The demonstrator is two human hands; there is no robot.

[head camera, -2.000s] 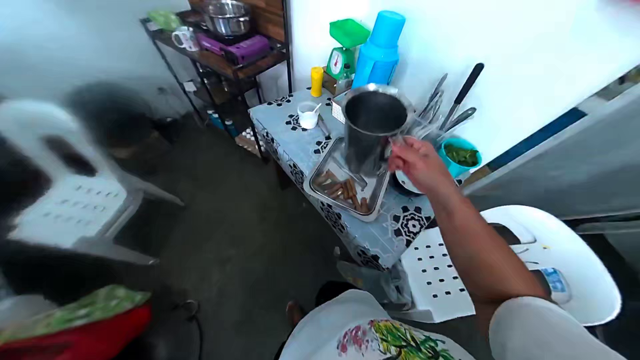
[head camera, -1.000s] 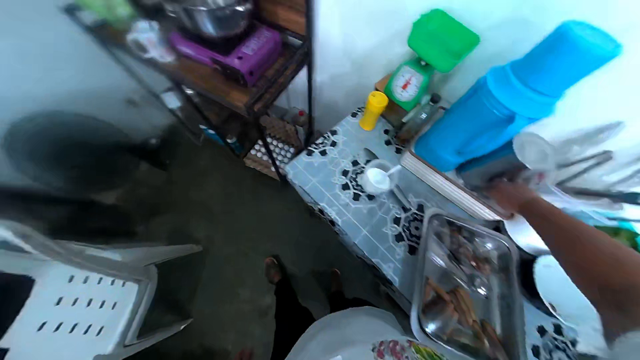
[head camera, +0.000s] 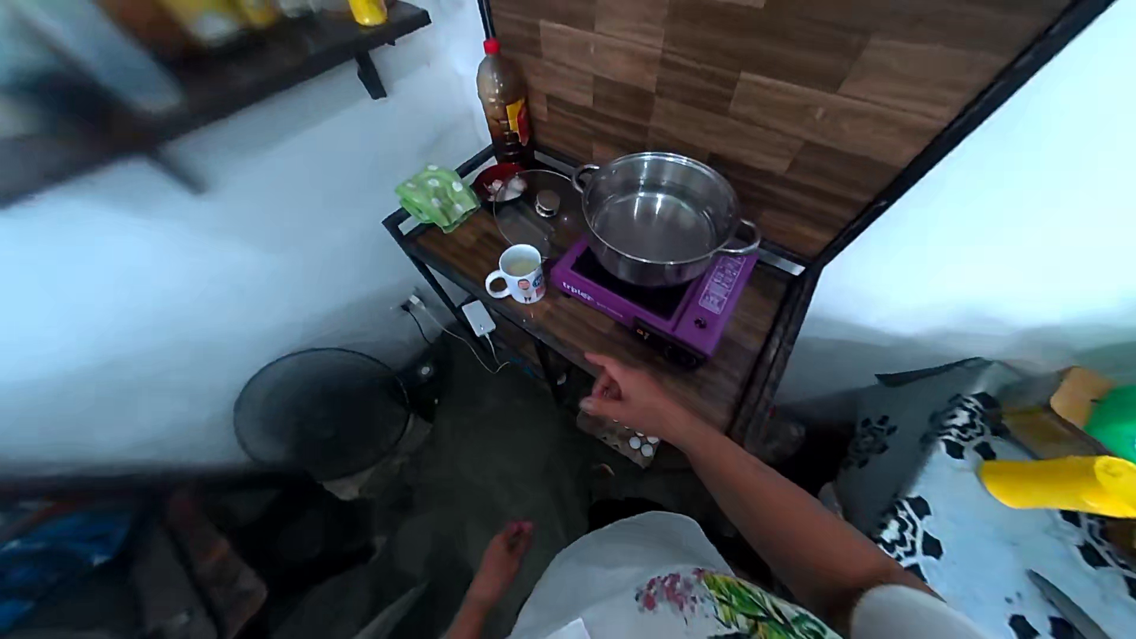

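My right hand (head camera: 628, 395) is held out in front of the wooden shelf (head camera: 568, 324), empty, with the index finger extended and other fingers curled. Low at my left side, my left hand (head camera: 504, 552) hangs near my body; its fingers look loosely curled and nothing shows in it. On the shelf a wide stainless steel pot (head camera: 658, 217) rests on a purple portable gas stove (head camera: 657, 302). A printed mug (head camera: 519, 273) with pale contents stands left of the stove. Behind it lie a glass lid (head camera: 543, 209), a red bowl (head camera: 502, 183) with white pieces and a green dotted cloth (head camera: 437, 197).
A plastic bottle of brown liquid (head camera: 504, 106) stands at the shelf's back corner. Below are an egg tray (head camera: 621, 439), a white adapter with cords (head camera: 478, 318) and a round dark-rimmed object (head camera: 321, 413). At right, a patterned tablecloth (head camera: 967, 541) bears a yellow container (head camera: 1061, 485) and a knife (head camera: 1065, 603).
The view has swung left from the table to the stove shelf. My right hand held a metal pitcher two seconds ago, was among the things by the blue flask one second ago, and is now empty.
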